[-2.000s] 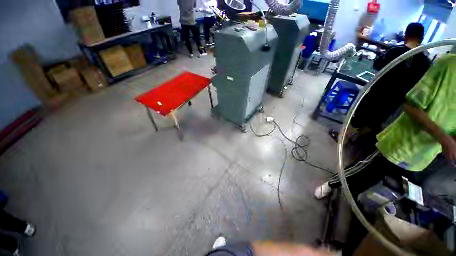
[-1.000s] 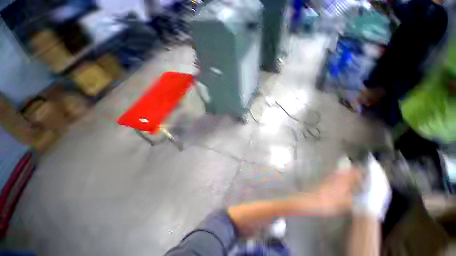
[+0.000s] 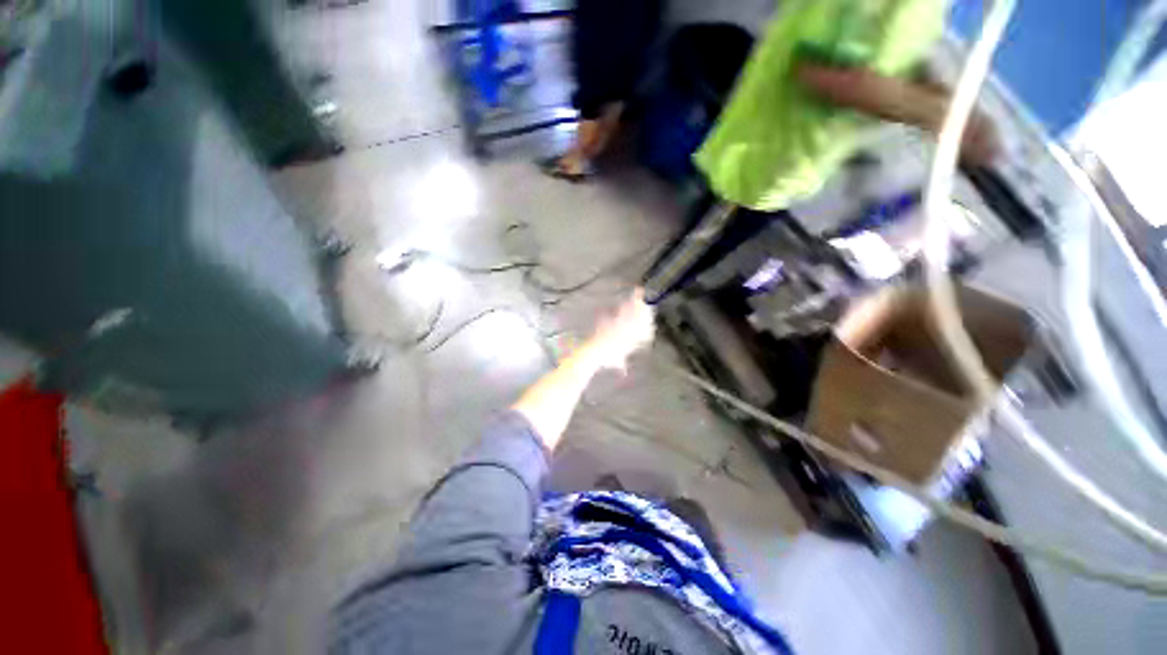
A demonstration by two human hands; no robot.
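Observation:
My left hand (image 3: 622, 333), bare and blurred, reaches forward from a grey sleeve near the middle of the view. It is beside the upper end of a dark rack frame (image 3: 717, 371); I cannot tell whether it touches or holds anything. My right hand is not in view. Pale air hose (image 3: 942, 243) hangs in large loops at the right. A pale line of hose (image 3: 819, 445) also runs low across the rack, right of my hand.
Green machine cabinet (image 3: 154, 243) stands at left, above a red-topped table (image 3: 41, 525). Black cable (image 3: 474, 320) lies on the floor. An open cardboard box (image 3: 889, 397) is at right. A person in a lime shirt (image 3: 800, 115) stands behind it; another person's legs (image 3: 608, 77) show.
The view has swung right and closer to the rack and hose. My left hand stays stretched forward. My gloved right hand, seen beside it earlier, has left the picture.

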